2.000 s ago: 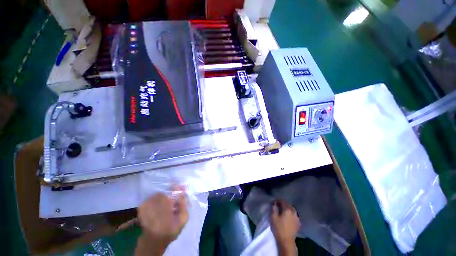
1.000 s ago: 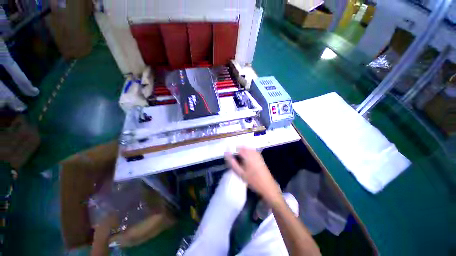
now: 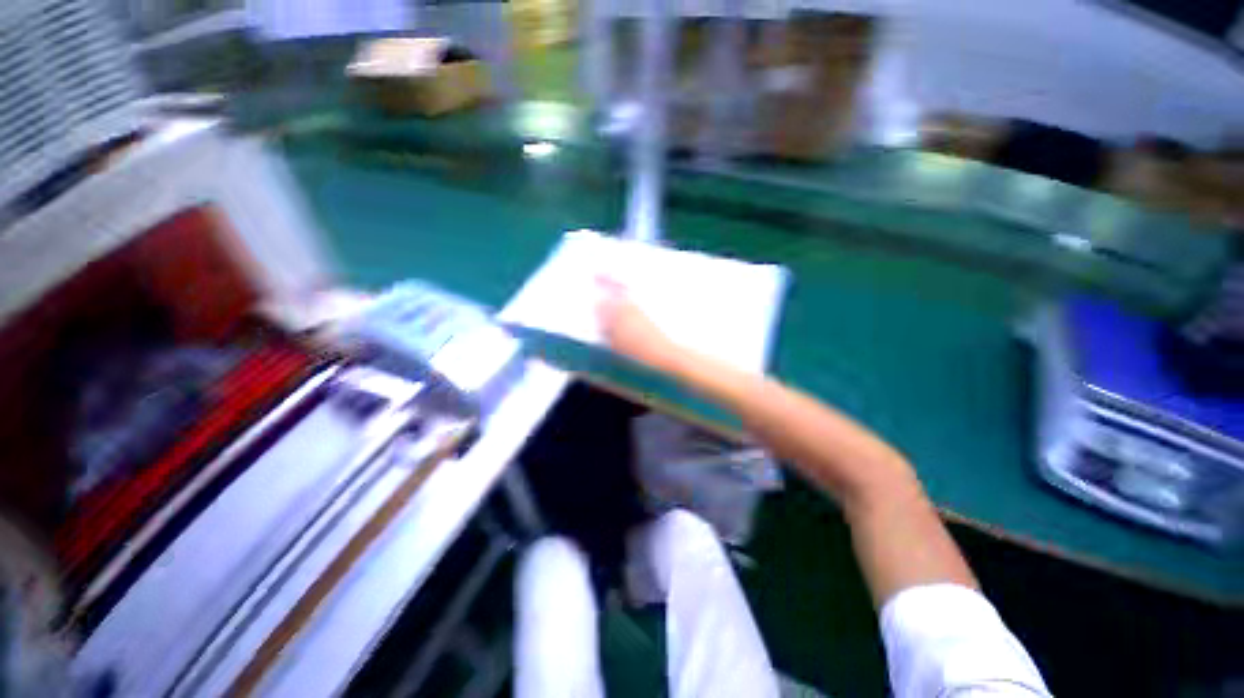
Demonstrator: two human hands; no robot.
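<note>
The stack of shrink bags (image 3: 696, 303) lies as a flat whitish rectangle on the green bench, right of the sealer. My right hand (image 3: 617, 311) is on or just over the left part of the stack, with the arm stretched out from the lower right. The hand is blurred, so its fingers and any grip on a bag cannot be told. My left hand is not in view. The bag sealer (image 3: 341, 559) is at the lower left with its brown-edged strip. A blurred dark shape, possibly the product box (image 3: 150, 396), is at the tunnel opening.
The sealer control box (image 3: 443, 341) stands at the sealer's right end. Dark red tunnel curtain (image 3: 164, 293) and roller conveyor (image 3: 205, 436) are at the left. A digital counting scale (image 3: 1139, 436) is on the bench at the right. A metal post (image 3: 647, 137) rises behind the bags.
The view has swung right, bringing in the scale. My right hand has moved from in front of the sealer to the bag stack. My left hand, over the scrap carton before, has left the picture.
</note>
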